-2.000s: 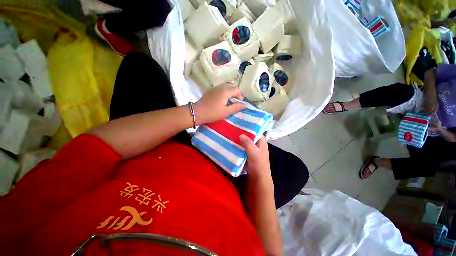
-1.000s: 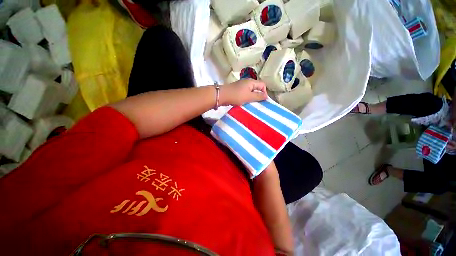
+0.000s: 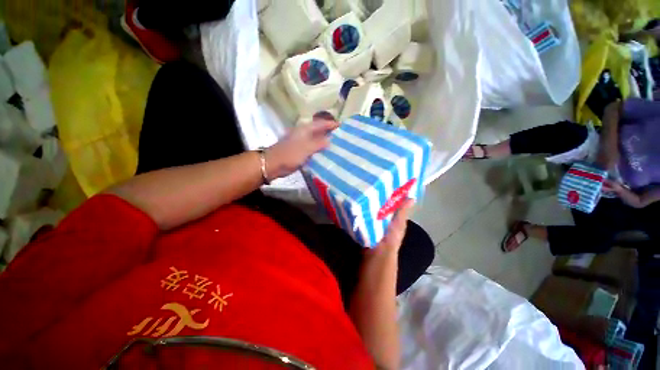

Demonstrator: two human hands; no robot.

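A striped cover (image 3: 369, 162), light blue and white, is held over my lap. A red oval patch (image 3: 397, 199) with pale lettering shows on its side face, and a red band shows at its lower left edge. My left hand (image 3: 304, 144) grips its upper left corner. My right hand (image 3: 391, 230) holds its lower right corner, partly hidden behind it. The round opening is not visible on the cover.
A large white sack (image 3: 457, 87) in front holds cream unturned covers (image 3: 308, 74). A yellow sack (image 3: 88, 119) and cream blocks are at left. A white sack (image 3: 481, 325) lies lower right. A person in purple (image 3: 640, 141) holds a striped cover (image 3: 582, 186) at right.
The striped cover has been tilted and turned, so the oval patch now shows and the red band has moved to its left edge. Its shape looks fuller and boxier. Both hands still hold it.
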